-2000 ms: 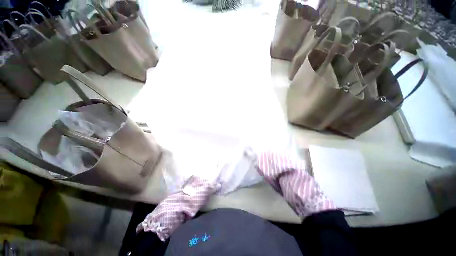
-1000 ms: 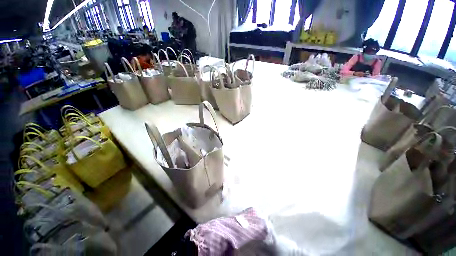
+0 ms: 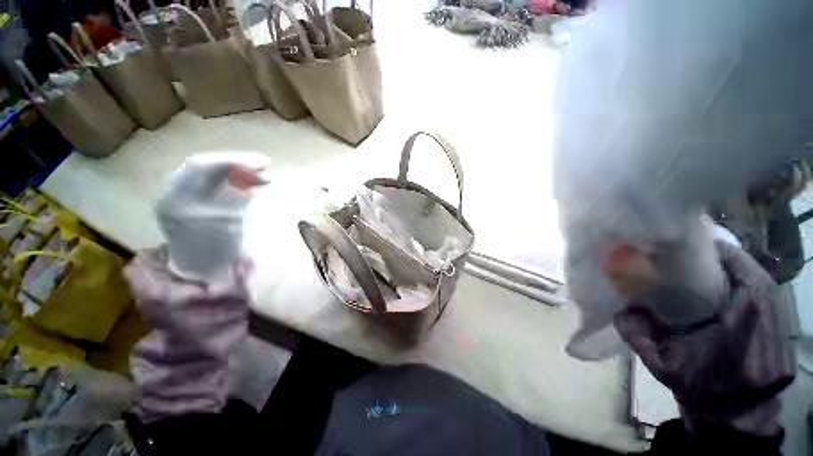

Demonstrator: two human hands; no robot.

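A taupe tote bag (image 3: 406, 294) stands upright on the table in front of me, with white paper inside and its two handles looped up. My left hand (image 3: 212, 214), in a white glove with a bare fingertip showing, is raised to the left of the bag, touching nothing visible; its finger pose is blurred. My right hand (image 3: 651, 276), gloved and blurred, is raised at the right and holds a large translucent white paper sheet (image 3: 677, 107). The sheet hides part of the hand and much of the right side.
Several taupe totes (image 3: 334, 85) stand in a row at the back left. Yellow totes (image 3: 76, 289) are beside the table at the left. A thin flat layered edge (image 3: 517, 278) lies right of the near bag. Grey bundles (image 3: 499, 31) lie at the far end.
Both hands have risen into view, the right one lifting the white paper. The view has shifted, and the near tote now appears lower and more central.
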